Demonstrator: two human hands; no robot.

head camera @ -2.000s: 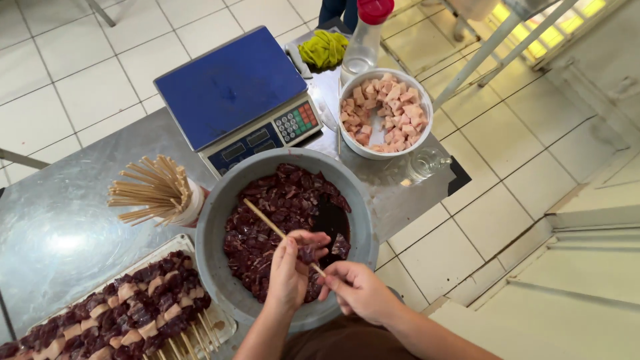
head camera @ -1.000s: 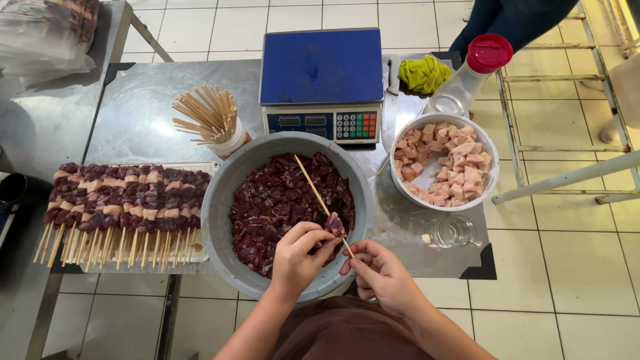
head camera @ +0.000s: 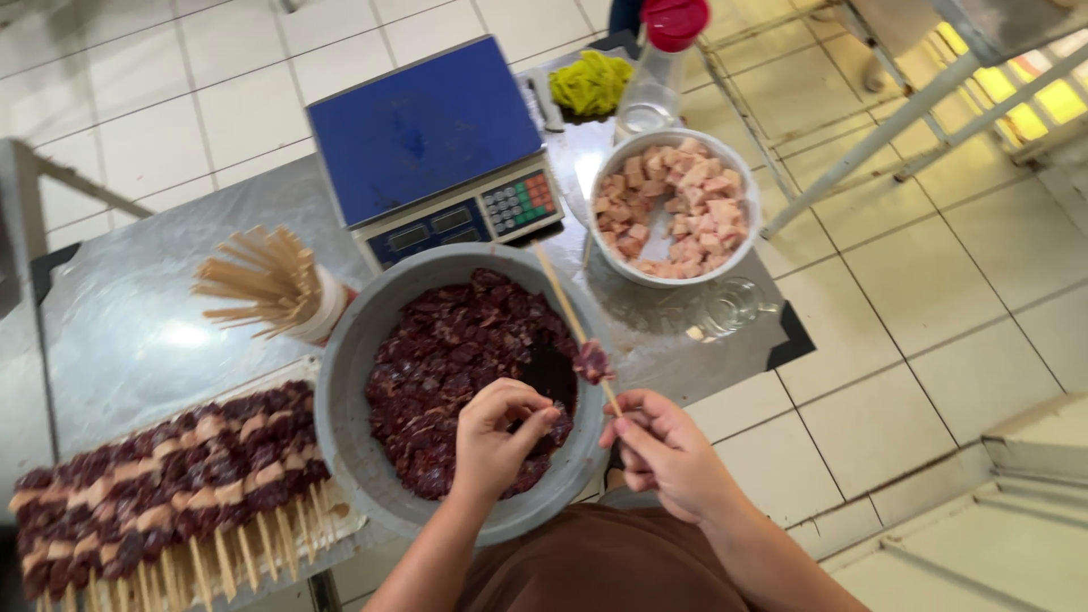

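Observation:
My right hand (head camera: 659, 450) pinches a wooden skewer (head camera: 559, 293) near its lower end, and a piece of dark red meat (head camera: 593, 362) is threaded on it just above the fingers. The skewer slants over the right rim of a grey plastic basin (head camera: 348, 442) full of dark meat pieces (head camera: 459, 348). Above the meat in the basin is my left hand (head camera: 510, 429), its thumb and index fingertips close together; whether something small is between them cannot be told. Filled skewers of dark meat and pale cubes (head camera: 178, 484) lie in rows on a tray at lower left.
A cup of bare wooden skewers (head camera: 319, 310) stands left of the basin. Behind it is a digital scale (head camera: 425, 127). A white tub of pale meat cubes (head camera: 752, 208), a glass mug (head camera: 731, 306), a red-lidded clear container (head camera: 650, 93) and a yellow-green cloth (head camera: 591, 83) occupy the steel table's right side.
My left hand has come away from the skewer, which it was touching along with the meat piece one second ago. My right hand still holds the skewer. The view has turned.

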